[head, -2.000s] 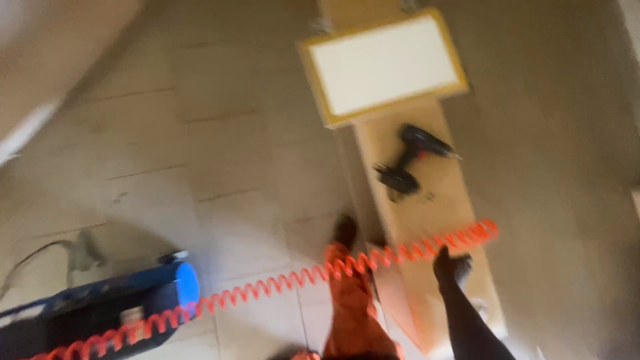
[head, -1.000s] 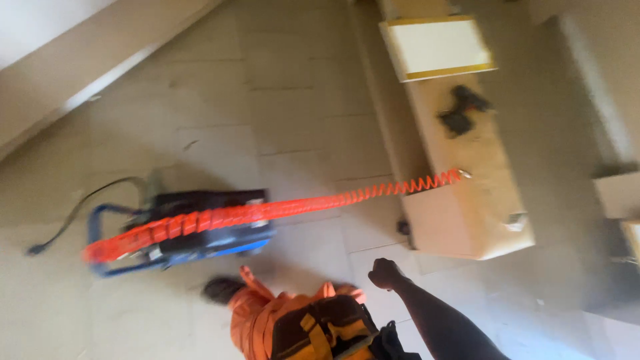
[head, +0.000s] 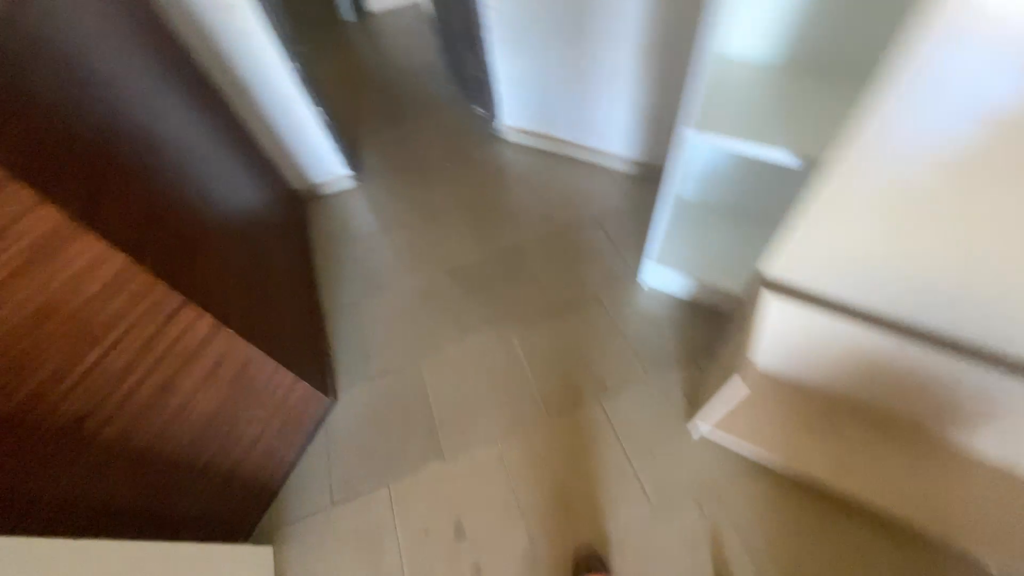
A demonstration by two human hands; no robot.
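Note:
Neither my left hand nor my right hand shows in the head view, so what they hold or touch is hidden. A small dark, blurred shape, perhaps the tip of a shoe (head: pixel 590 560), pokes in at the bottom edge over the tiled floor (head: pixel 480 376). The whole view is blurred.
A dark reddish-brown wood panel or cabinet (head: pixel 144 360) stands at left, above a pale edge (head: pixel 136 556). Large pale furniture or boxing (head: pixel 896 320) juts in at right, beside a light, shelf-like frame (head: pixel 728 184). A white wall (head: pixel 568 80) lies beyond the tiles.
The view has swung to another part of the room. The orange coiled hose, the blue and black machine, the drill on the long box and the hand seen before are out of view.

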